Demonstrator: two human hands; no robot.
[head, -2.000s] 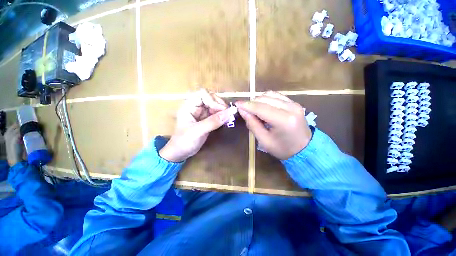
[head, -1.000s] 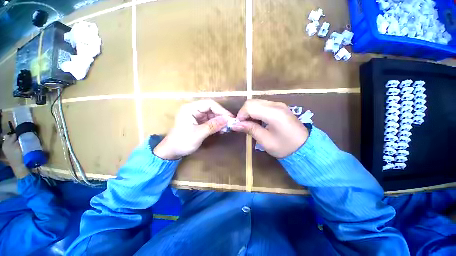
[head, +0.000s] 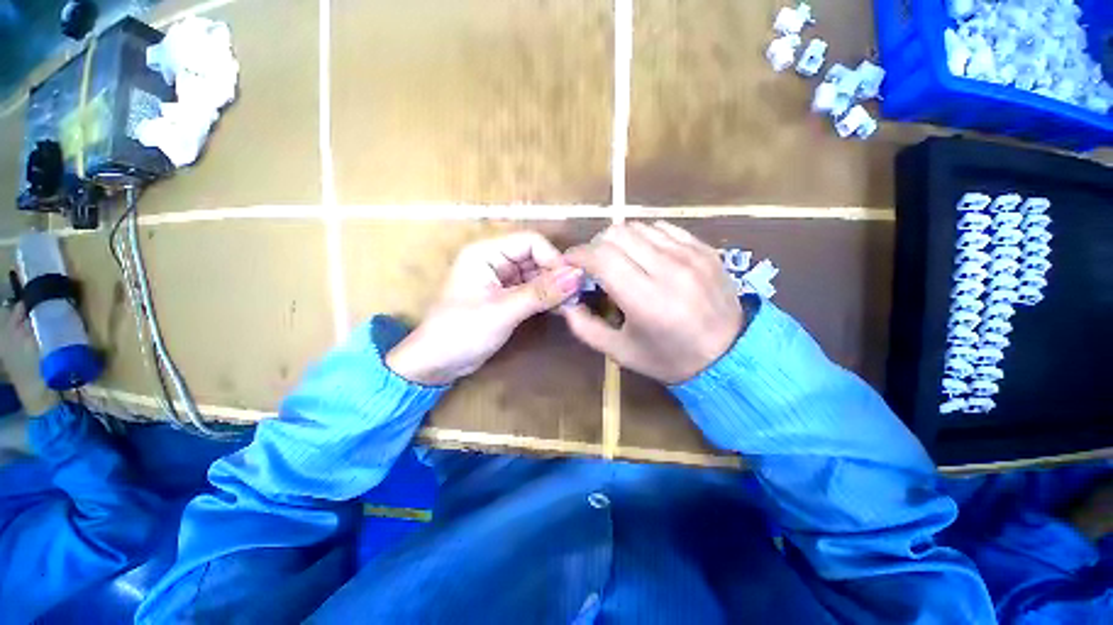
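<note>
A small white plastic housing point(head: 586, 288) is mostly hidden between my fingertips, just above the brown bench. My left hand point(head: 488, 303) pinches it between thumb and forefinger. My right hand point(head: 659, 299) is against it from the right, its fingers curled over the part. Whether a second tiny piece is in the right fingertips cannot be seen. Loose white parts point(head: 759, 278) lie on the bench just right of my right hand, partly hidden by it.
A blue bin point(head: 909, 73) of white parts is at upper right, with a loose cluster point(head: 847, 92) beside it. Below is a black tray point(head: 1074, 354) with white parts in columns. A control box point(head: 104, 116), cables point(head: 144, 317) and another person's arm are at left.
The white part showed below my fingertips earlier and is now mostly covered. My right fingers have curled further over it. The view has shifted slightly.
</note>
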